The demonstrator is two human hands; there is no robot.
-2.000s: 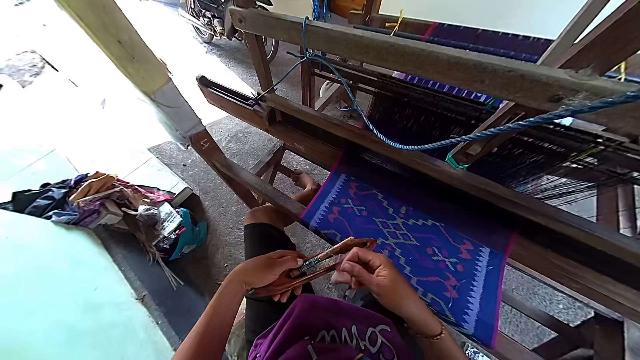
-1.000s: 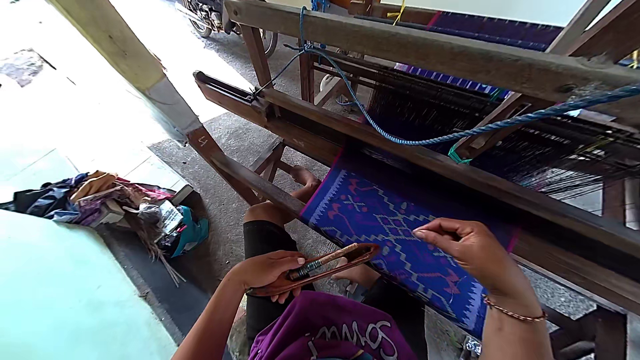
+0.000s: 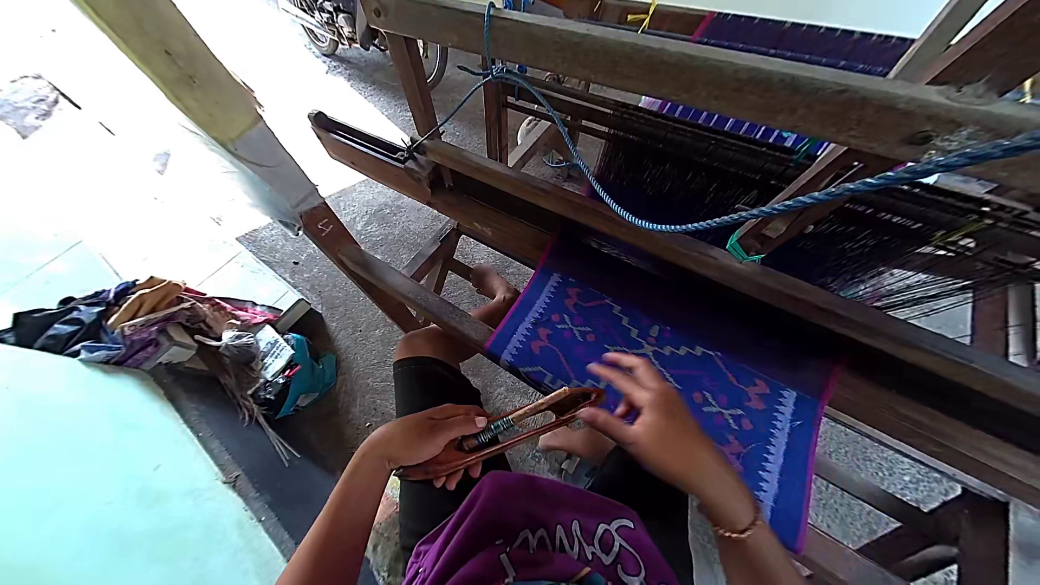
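Note:
My left hand (image 3: 435,443) is closed around the near end of a wooden weaving shuttle (image 3: 504,439), which lies tilted above my lap. A bobbin wound with dark thread (image 3: 490,432) sits in the shuttle's slot. At the shuttle's far tip, my right hand (image 3: 642,410) has its fingers spread and curved; whether it touches the tip or pinches a thread cannot be made out. Beneath and beyond the hands stretches blue patterned woven cloth (image 3: 650,349) with pink edges, on a wooden loom (image 3: 731,268).
A blue rope (image 3: 674,226) hangs across the loom's upper beam (image 3: 691,73). A painted post (image 3: 203,89) stands at the left. Cloth scraps (image 3: 146,313) and a teal bag (image 3: 313,378) lie on a dark ledge. A motorcycle (image 3: 325,20) is parked behind.
My right hand moved from the shuttle out over the cloth to the right, then came back to the shuttle's far tip. My left hand has kept hold of the shuttle.

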